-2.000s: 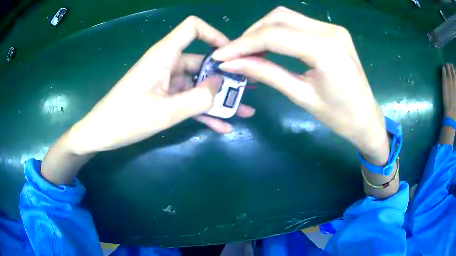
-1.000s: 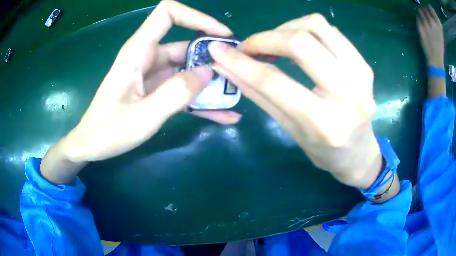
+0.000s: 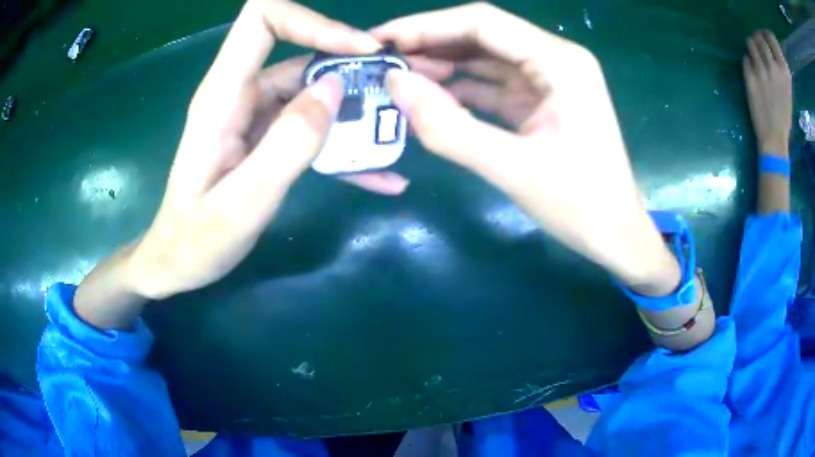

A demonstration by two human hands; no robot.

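Note:
A white rounded-square housing (image 3: 357, 147) with a dark rim is held above the green surface at the upper middle. A dark circuit board (image 3: 357, 82) with fine detail shows in its upper part, and a small dark-outlined rectangle (image 3: 387, 125) lies at its right. My left hand (image 3: 237, 161) grips the housing's left side, thumb on the upper left of the board, other fingers behind and below. My right hand (image 3: 527, 125) holds the upper right corner between thumb and fingers. Both thumbs cover part of the board.
The glossy green surface (image 3: 357, 294) curves across the view. Small part-assembled units lie at the upper left (image 3: 80, 43), far left (image 3: 8, 108) and right edge (image 3: 807, 125). Another person's hand (image 3: 768, 89) rests at the right. A blue strap (image 3: 684, 268) is on my right wrist.
The housing has moved left and up and is turned more upright. My right hand has shifted to its upper right corner. The other person's hand has moved forward. The small units have shifted left.

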